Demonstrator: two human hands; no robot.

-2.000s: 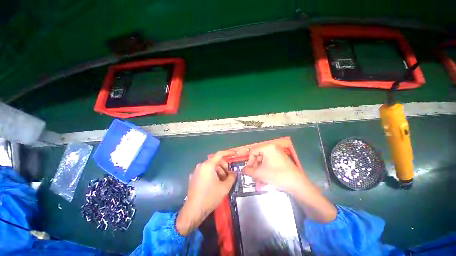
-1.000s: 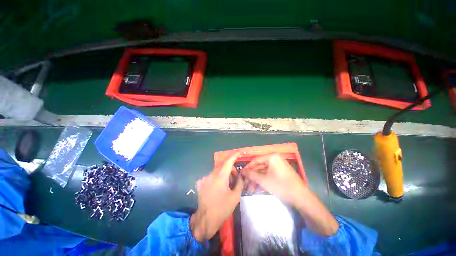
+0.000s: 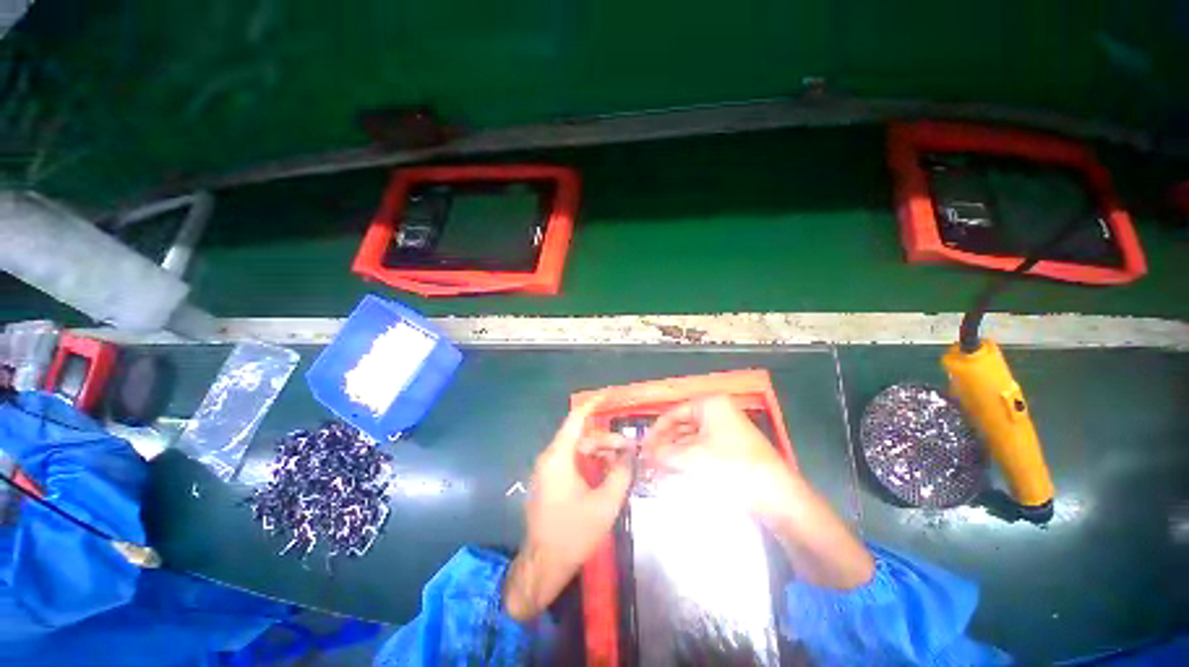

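Observation:
An opened tablet (image 3: 698, 573) with a glaring silver area lies in a red foam tray (image 3: 597, 606) in front of me. My left hand (image 3: 574, 495) and my right hand (image 3: 730, 469) are over the tablet's far end, fingertips close together and bent. A small dark and light part of the circuit area (image 3: 634, 427) shows between them. The fingers are blurred by glare, and whether they pinch a small part cannot be told.
Left: a blue bin (image 3: 437, 375) with white parts, a dark pile of small parts (image 3: 323, 490), a clear bag (image 3: 239, 407), another person's blue sleeve (image 3: 65, 482). Right: a screw dish (image 3: 921, 446), a yellow electric screwdriver (image 3: 1001, 424). Beyond the rail (image 3: 730, 330), trayed tablets (image 3: 476, 232) on the belt.
My hands stay at the tablet's far end, with fingers slightly shifted. The view has shifted. The belt's trays have moved right relative to the rail. The screwdriver hangs more tilted beside the dish.

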